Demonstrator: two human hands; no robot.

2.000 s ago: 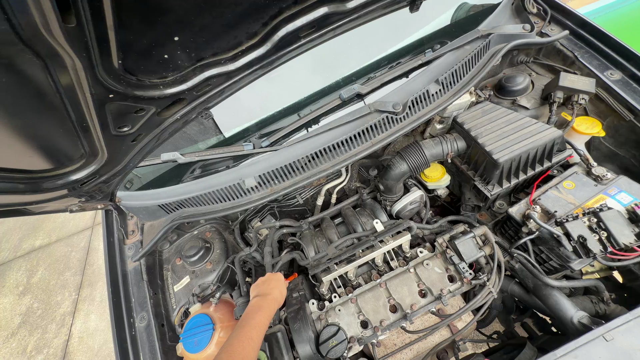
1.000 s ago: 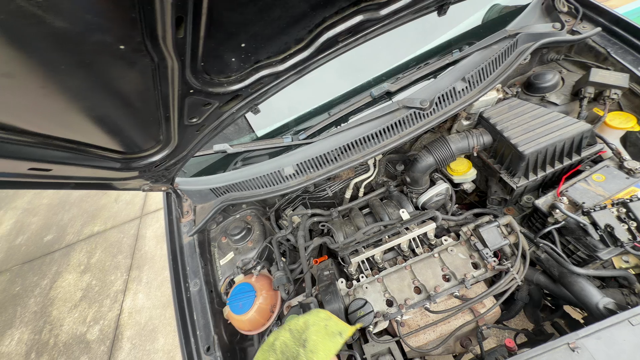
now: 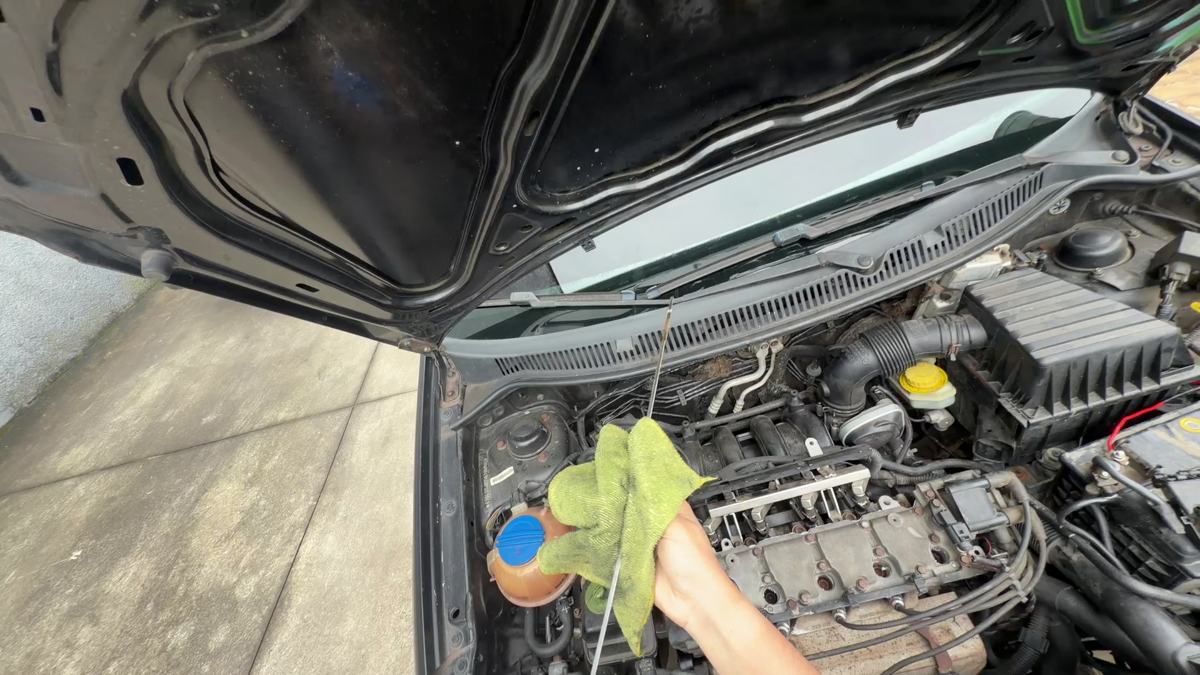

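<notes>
My right hand [image 3: 686,568] reaches in from the bottom and grips a yellow-green cloth [image 3: 630,506], which is bunched over a long, thin metal dipstick [image 3: 659,366]. The dipstick's tip points up towards the windshield cowl, and its lower part runs down out of the frame, so its handle is hidden. The cloth covers my fingertips. Just left of the cloth sits an orange-brown coolant reservoir with a blue cap [image 3: 519,540]. The engine's valve cover [image 3: 848,562] lies to the right of my hand. My left hand is out of view.
The raised black hood [image 3: 375,141] spans the top. Behind the engine bay run the slotted cowl [image 3: 750,305] and wiper arms. A black air filter box [image 3: 1078,347], a yellow-capped reservoir [image 3: 923,380] and the battery [image 3: 1148,459] are at right. Concrete paving [image 3: 187,469] lies at left.
Two seconds ago a bare hand was at the orange dipstick handle; one second ago the cloth appeared at the bottom with the handle still seated. Now the dipstick is out and runs through the cloth.
</notes>
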